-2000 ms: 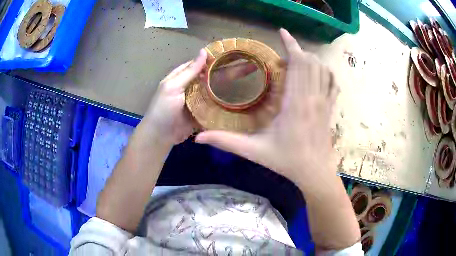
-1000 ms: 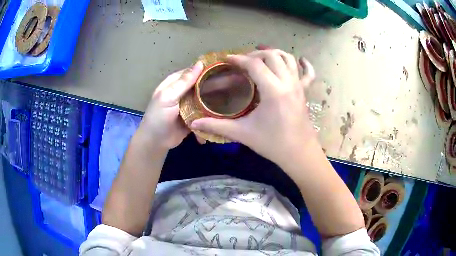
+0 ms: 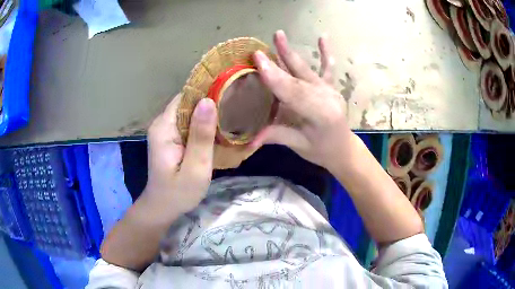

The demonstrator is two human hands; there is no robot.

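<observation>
The joined piece is a golden-tan ribbed ring with a short red-banded collar standing in its central hole. It is tilted, its collar opening facing me. My left hand grips the ring's left side, thumb beside the collar. My right hand is on the collar's right side, with thumb at its lower rim and index finger at its upper rim; its other fingers are spread. The ring's right part is hidden behind the collar and right hand.
The bench top lies beyond my hands. A pile of rings is at right, a blue tray at left, a paper label at upper left. A green finished-parts tray and a compartment tray sit below bench level.
The view has shifted. The piece is now tilted so its ribbed brim and red band show more on the left. My right hand's fingers have opened away from the ring's top.
</observation>
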